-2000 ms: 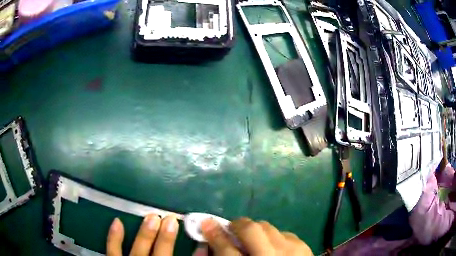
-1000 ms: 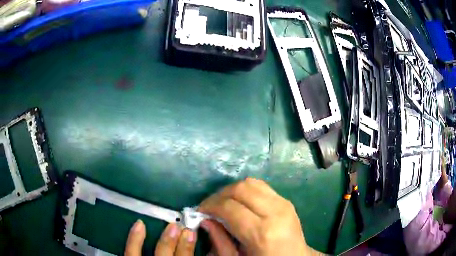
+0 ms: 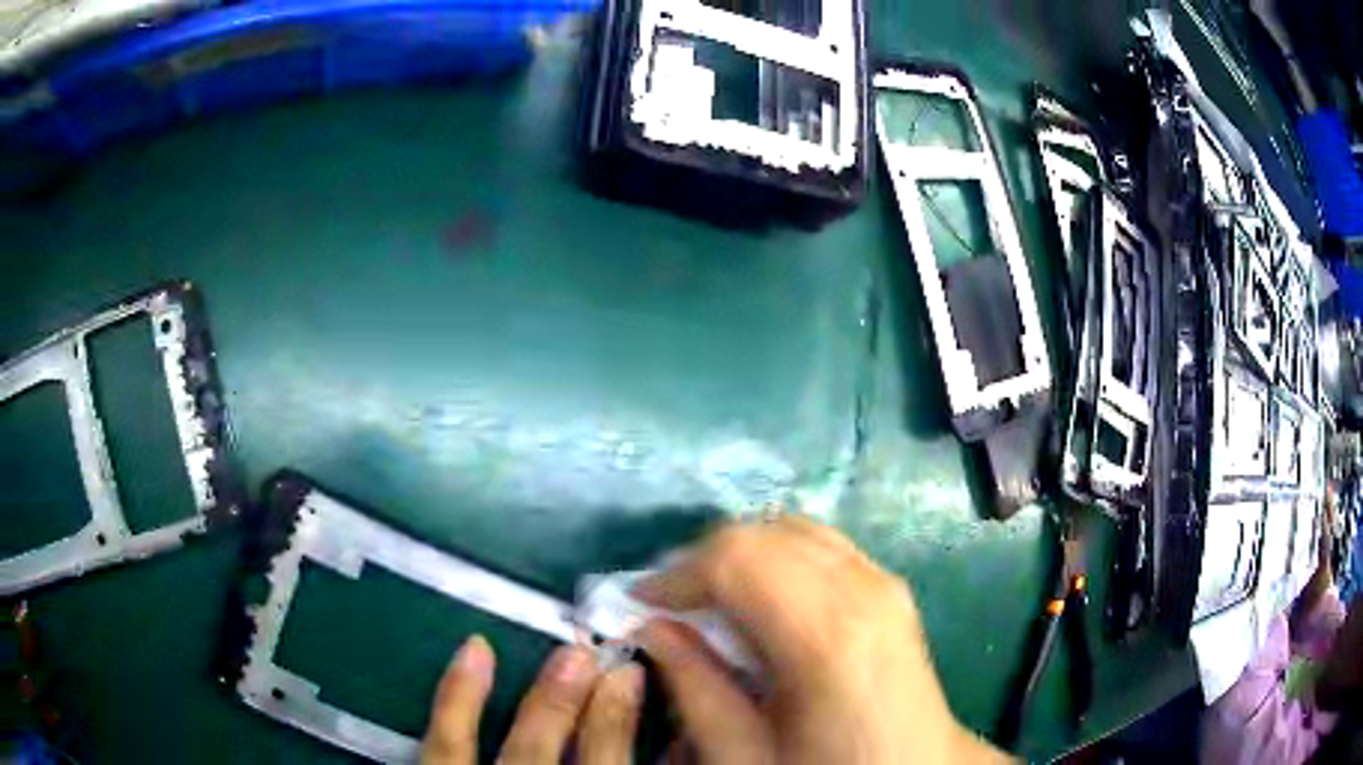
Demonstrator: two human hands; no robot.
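Note:
A silver and black phone middle frame [image 3: 426, 565] lies on the green mat at the bottom, its lower right part hidden by my hands. My left hand [image 3: 546, 705] is at the bottom edge, partly cut off. Its fingers are apart, with fingertips over the frame's window and on its inner bar. My right hand [image 3: 807, 635] pinches a white wiping cloth [image 3: 613, 598] between thumb and fingers, touching the frame near its upper long edge. The right hand is slightly blurred.
Stacked mid-frames [image 3: 733, 112] stand at the far side. Spare mid-frames lie at left [image 3: 97, 448] and right [image 3: 972, 254]. Orange-black pliers [image 3: 1054, 643] lie at lower right, beside a parts tray [image 3: 1238, 404]. A blue basket [image 3: 284, 60] is at upper left. A person's pink sleeve [image 3: 1256, 695] shows at lower right.
The view has shifted, so the bench things appear farther right. My right hand has turned over between frames, still pinching the cloth at the frame. My left fingers stay at the frame.

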